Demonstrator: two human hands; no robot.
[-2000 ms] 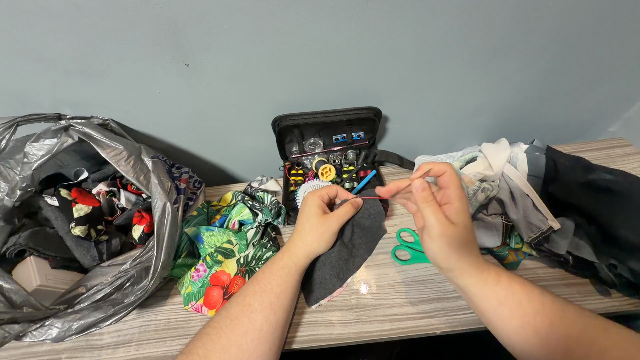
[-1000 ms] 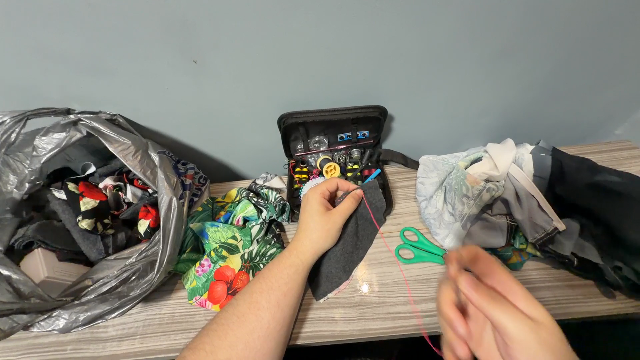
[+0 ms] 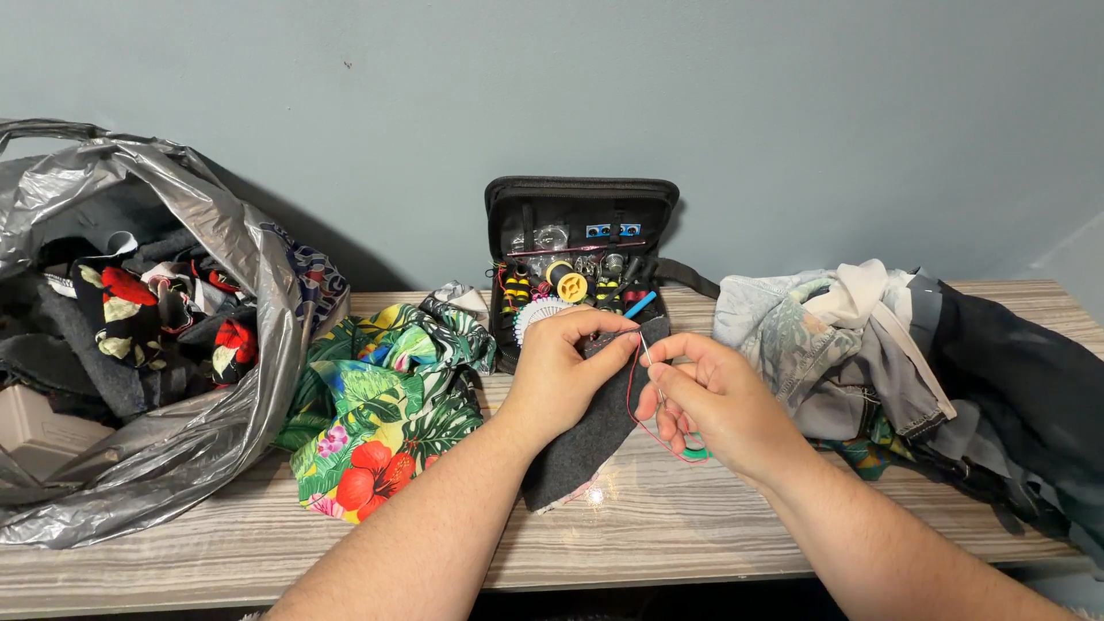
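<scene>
My left hand (image 3: 576, 366) pinches the upper edge of a dark grey felt-like cloth piece (image 3: 578, 440), which hangs down over the table. Close against it, my right hand (image 3: 703, 392) grips a sewing needle (image 3: 648, 352) between thumb and finger, its tip at the cloth edge. Red thread (image 3: 631, 405) runs from the cloth in a loop below my right hand. Green-handled scissors (image 3: 697, 452) lie on the table, mostly hidden by that hand. Behind my hands stands an unzipped black sewing kit (image 3: 582, 194) with a yellow spool (image 3: 567, 282), a pin wheel (image 3: 539, 315) and a blue tool (image 3: 640, 304).
A grey plastic bag (image 3: 198, 431) of fabric scraps, with a pale box (image 3: 47, 431), stands at the left. Floral cloth (image 3: 388, 414) lies between bag and kit. Grey and black garments (image 3: 992, 371) are heaped at the right. The wood-grain table (image 3: 690, 535) meets a grey wall behind.
My right hand first moved away toward the lower right, the red thread stretching out from the cloth, and is now back beside my left hand. My left hand has kept its hold on the cloth.
</scene>
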